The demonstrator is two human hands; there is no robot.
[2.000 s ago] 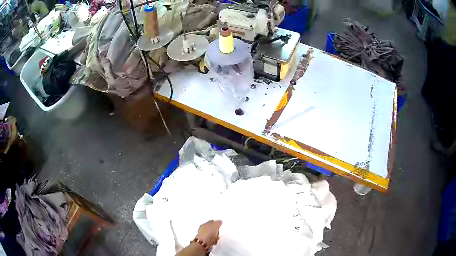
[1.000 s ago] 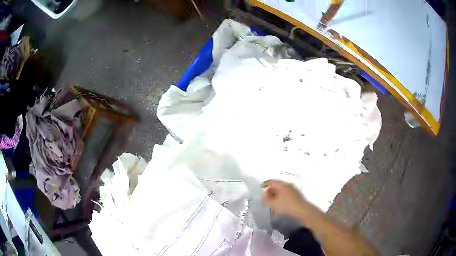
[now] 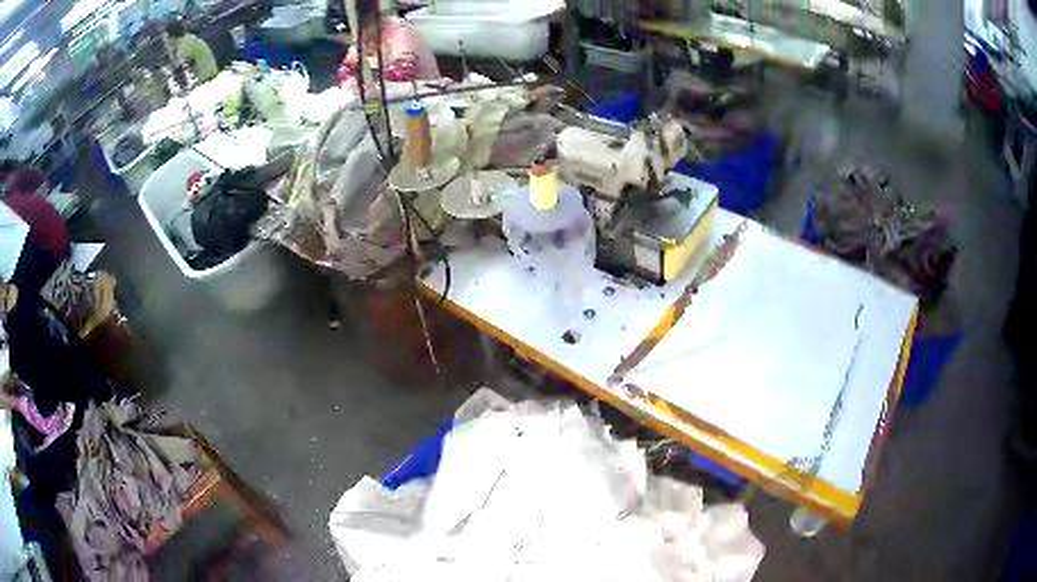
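A large heap of white cut garment pieces (image 3: 557,500) lies at the bottom centre, overexposed and cut off by the lower edge. It rests over a blue crate (image 3: 421,457), whose edge shows at the heap's left. Thin dark lines show on the cloth. Neither of my hands is in view.
A white sewing table (image 3: 785,352) with orange edges stands beyond the heap, bearing a sewing machine (image 3: 608,159) and thread cones (image 3: 544,188). A white tub (image 3: 245,273) stands at left. Taupe fabric bundles (image 3: 125,477) lie lower left, near a person's dark clothing (image 3: 51,352).
The view has tilted up from the heap to the table and workshop. My hand, earlier on the white pieces, has left the picture. The upper layers of the heap lie differently.
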